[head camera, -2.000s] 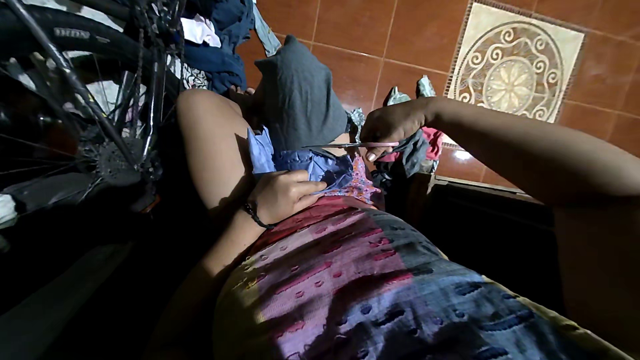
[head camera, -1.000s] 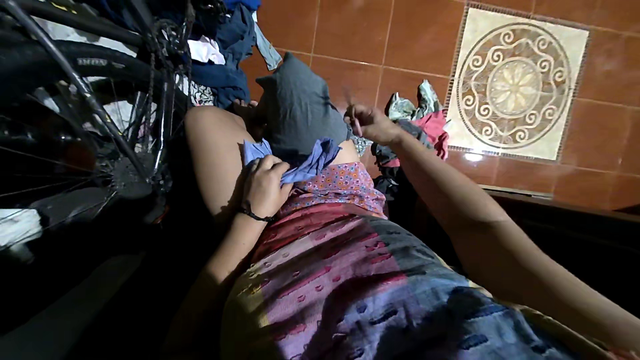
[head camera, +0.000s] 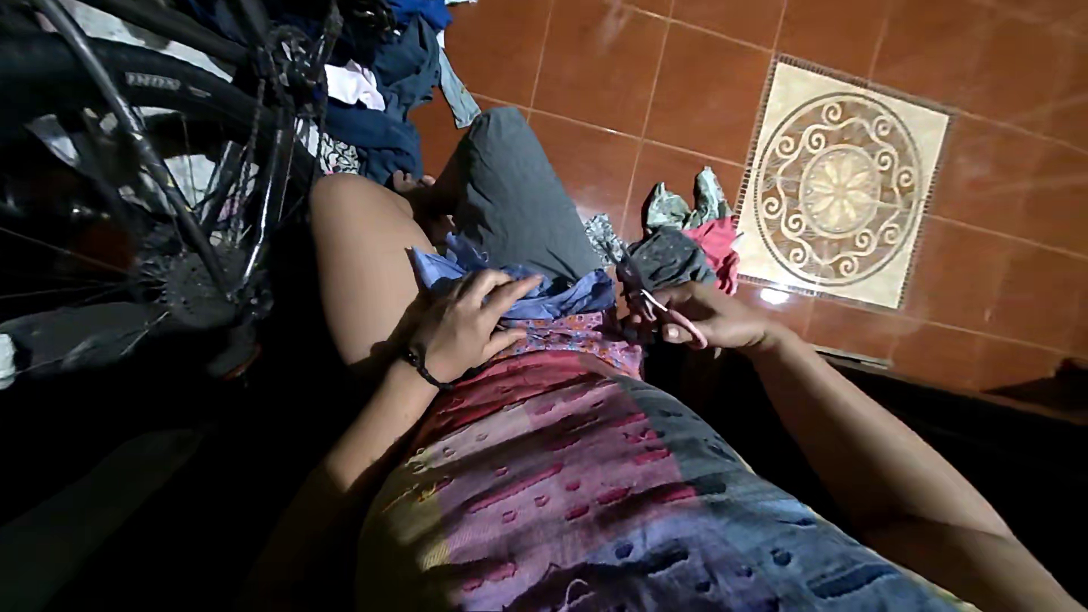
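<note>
My left hand lies with spread fingers on a crumpled blue cloth across my lap; whether it grips the cloth I cannot tell. A patterned pink cloth shows just below the blue one. To the right, my right hand holds scissors with pink handles, their blades pointing up and left past the blue cloth's right end. Dark grey fabric drapes over my leg beyond the blue cloth.
A bicycle stands close on the left, with a heap of dark clothes behind it. Grey, green and red cloths lie on the tiled floor at the right, beside a decorated cream tile.
Two seconds ago the scissors lay across the blue cloth; my right hand then moved away to the right with them, and is now lower, near the cloth's right end. My left hand stays on the cloth.
</note>
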